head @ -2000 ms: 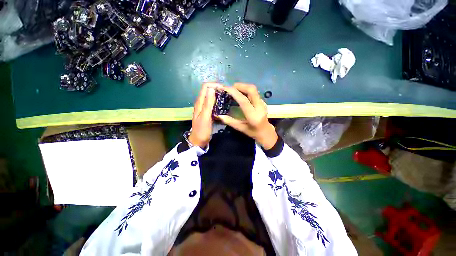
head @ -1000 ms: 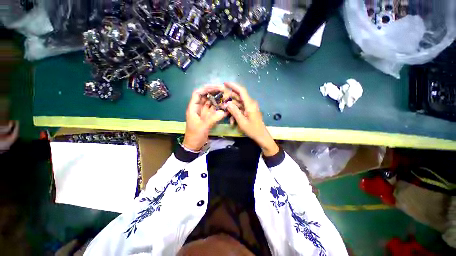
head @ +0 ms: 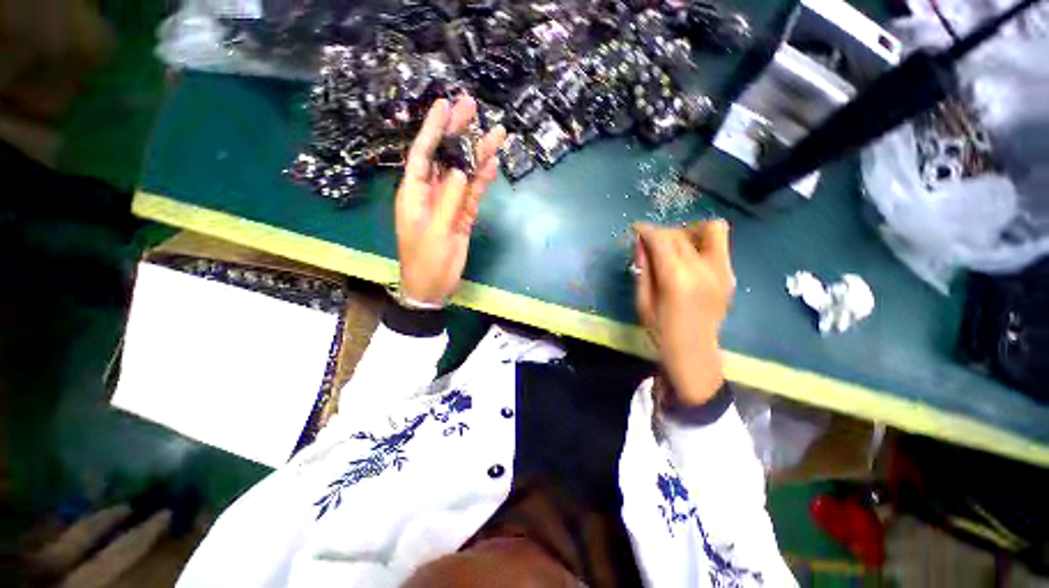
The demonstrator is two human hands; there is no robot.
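My left hand (head: 435, 218) is at the near edge of the heap of small electronic units (head: 564, 80), palm turned up. A small dark electronic unit (head: 458, 151) shows between its fingers and thumb, partly hidden. My right hand (head: 687, 293) is over the bench near its front edge, apart from the left, with its fingers curled in. Whether it pinches something small cannot be made out. Tiny silver screws (head: 667, 190) lie scattered just beyond the right hand.
A long black screwdriver barrel (head: 857, 124) slants over a dark box with a pale top (head: 748, 136). A crumpled white tissue (head: 845, 303) and a clear plastic bag with parts (head: 920, 218) are at right. A carton with a white sheet (head: 230, 356) stands below the yellow edging (head: 276, 241).
My hands were together on a unit and are now apart. The left has moved forward to the heap, the right to the right. The view has shifted and tilted.
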